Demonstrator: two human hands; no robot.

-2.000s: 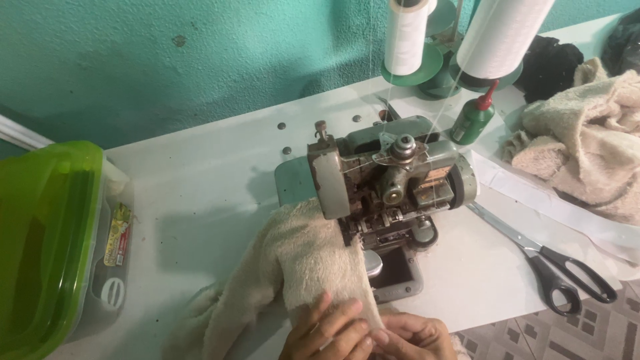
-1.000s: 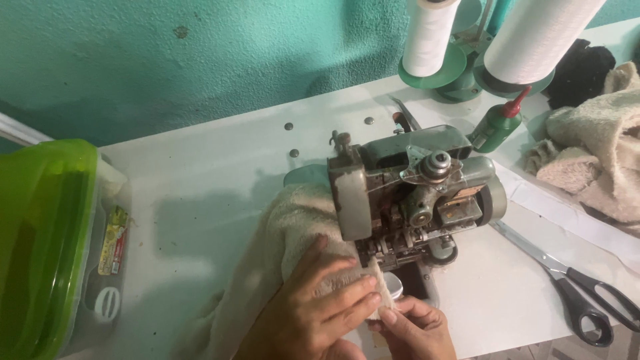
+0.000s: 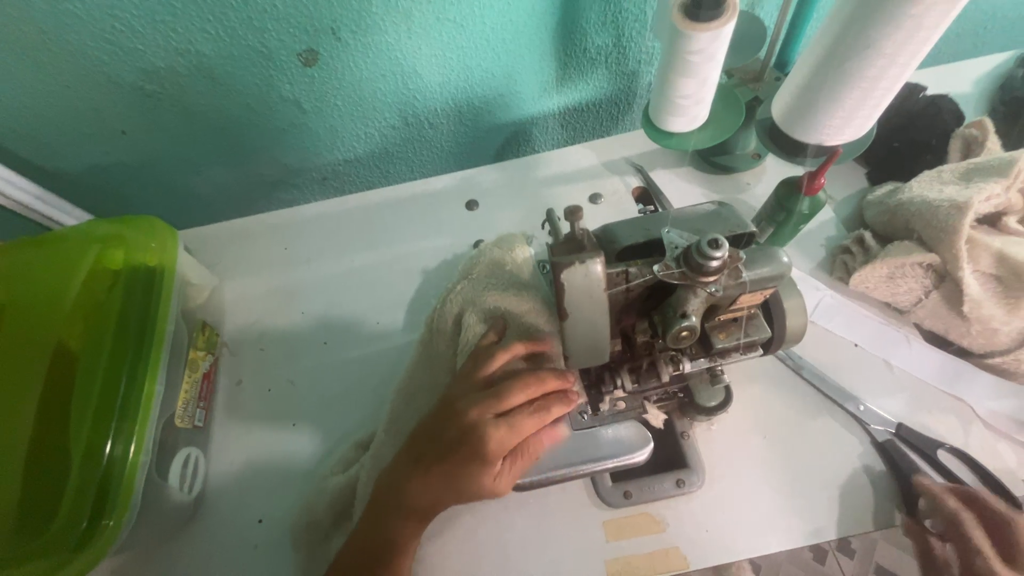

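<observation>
My left hand lies palm down on beige fleecy fabric, its fingertips beside the presser area of a grey overlock sewing machine. The fabric runs behind and left of the machine's head. A metal work plate shows under and right of the hand. At the lower right edge, my right hand is at the black handles of a pair of scissors; it is blurred, and whether its fingers have closed on them is unclear.
Thread cones stand behind the machine, near a green bottle with a red tip. A lidded green box sits at left. More beige fabric and a white strip lie at right. Tape pieces mark the table's front.
My right hand has left the fabric edge and moved right to the scissors. The left hand stays on the fabric, which has shifted back beside the machine, leaving the metal plate in view.
</observation>
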